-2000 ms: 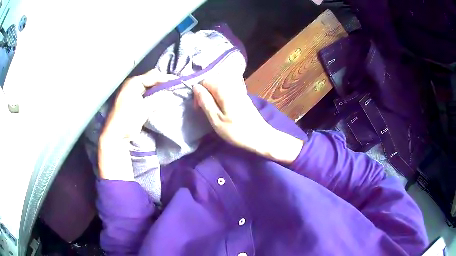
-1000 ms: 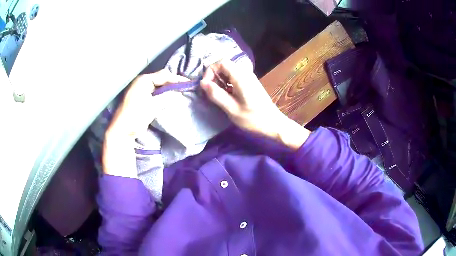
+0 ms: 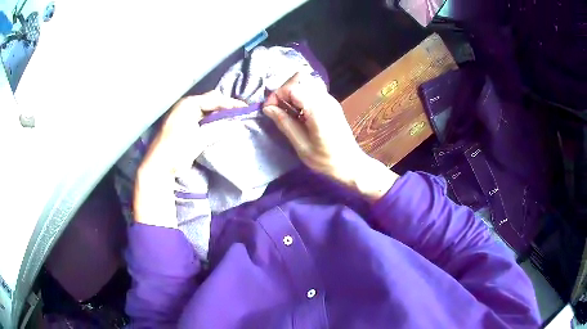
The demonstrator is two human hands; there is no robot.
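Observation:
A pale grey-lilac garment (image 3: 241,157) lies bunched in the lap beside the table edge, with a dark purple part at its far end. A narrow purple seam (image 3: 225,114) runs between my hands. My left hand (image 3: 177,132) pinches the seam's left end, thumb and fingers on the cloth. My right hand (image 3: 309,125) is closed at the seam's right end, fingertips together. A slim, dark reddish-brown tool (image 3: 293,109) shows between its fingers; its tip is too small to make out.
A white machine table (image 3: 129,58) with a curved edge fills the left side. A blue clip-like piece (image 3: 255,41) is at its edge. A brown wooden board (image 3: 399,103) lies beyond my right hand. Dark purple garments (image 3: 476,167) with short white marks are heaped at the right.
My right hand has moved up and its fingers have closed at the seam, where the slim tool now shows. The seam's visible stretch between my hands is shorter. My left hand still holds it.

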